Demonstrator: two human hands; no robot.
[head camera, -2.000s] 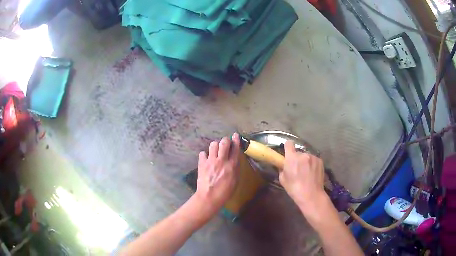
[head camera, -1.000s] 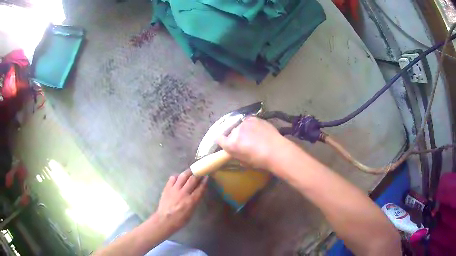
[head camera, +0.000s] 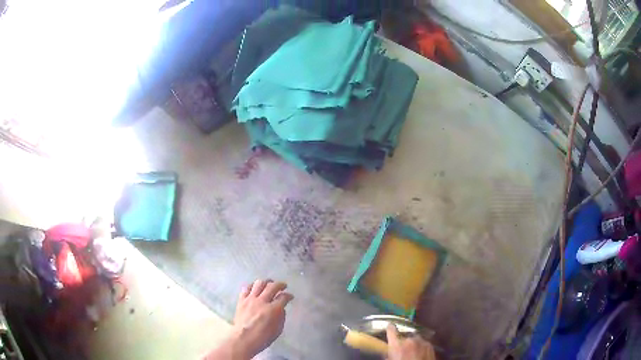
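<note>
A yellow template (head camera: 400, 273) lies flat on a green pocket piece (head camera: 368, 260), whose border shows around it, with the left edge folded in. My right hand (head camera: 410, 347), cut off by the bottom edge, is on the yellow-tan handle of the silver iron (head camera: 385, 323), at the near edge of the piece. My left hand (head camera: 261, 315) is empty with fingers slightly apart, over the table left of the piece and not touching it.
A pile of green cut pieces (head camera: 316, 91) lies at the far side of the table (head camera: 485, 190). A pressed green piece (head camera: 149, 208) lies at the left edge. A wall socket (head camera: 533, 70), cables (head camera: 571, 162) and a white bottle (head camera: 601, 250) are at the right.
The iron has moved off the template towards the bottom edge. My left hand has drawn away from the piece, which is now uncovered. The camera view has shifted.
</note>
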